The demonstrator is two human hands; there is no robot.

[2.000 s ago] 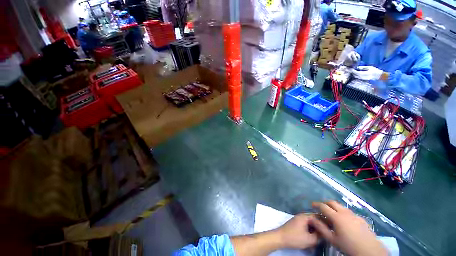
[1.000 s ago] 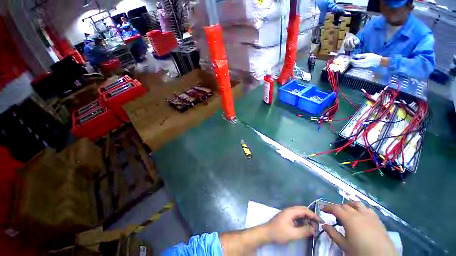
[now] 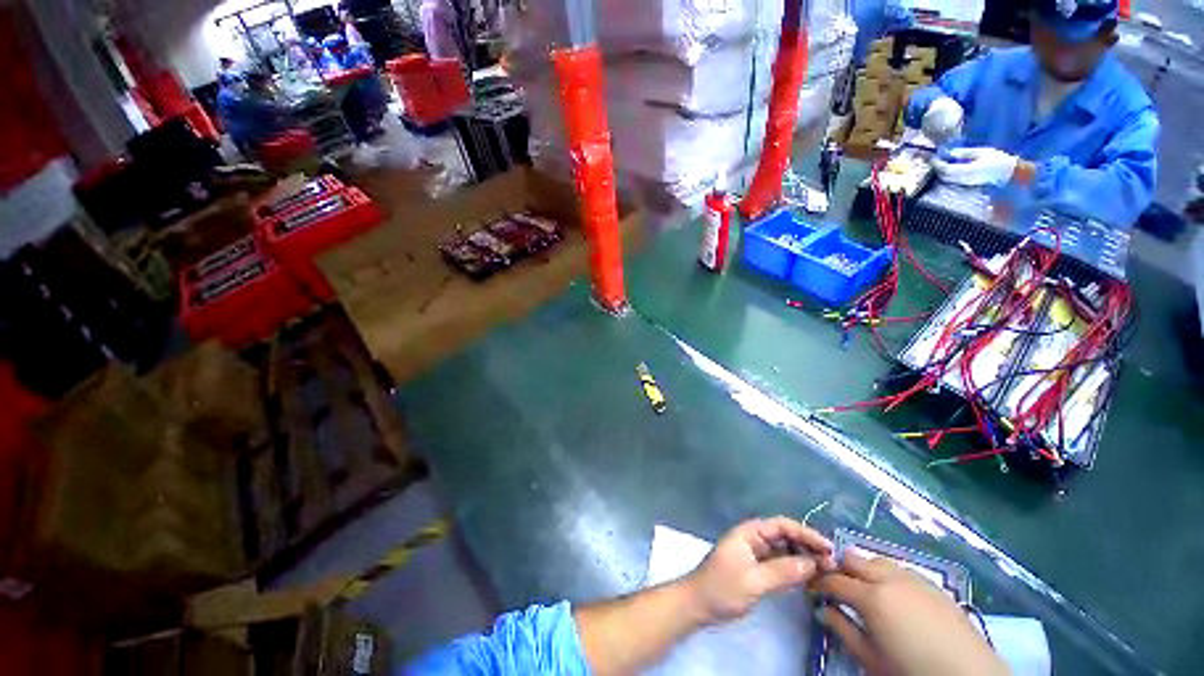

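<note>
A long shallow housing (image 3: 911, 549) with a grey rim lies at the lower edge of the view, mostly under my right hand. It rests on a white sheet (image 3: 673, 552). My left hand (image 3: 755, 571) is bare, its thumb and fingers pinched at the housing's near left corner, seemingly on a thin wire. My right hand (image 3: 911, 618) is bare and lies over the housing, its fingertips meeting those of my left hand; what they grip is hidden. Thin pale strands (image 3: 815, 511) stick up beyond the fingertips and the housing end.
A yellow and black knife (image 3: 651, 388) lies on the green bench. Beyond are a red bottle (image 3: 714, 231), blue bins (image 3: 838, 268) and units under tangled red leads (image 3: 1017, 346). An orange-wrapped post (image 3: 594, 185) stands at the bench edge. A person in blue (image 3: 1076, 132) works across the bench.
My hands have drawn closer, fingertips now meeting near the housing corner. More of the housing's far end and the pale strands show. The person across has moved a gloved hand slightly.
</note>
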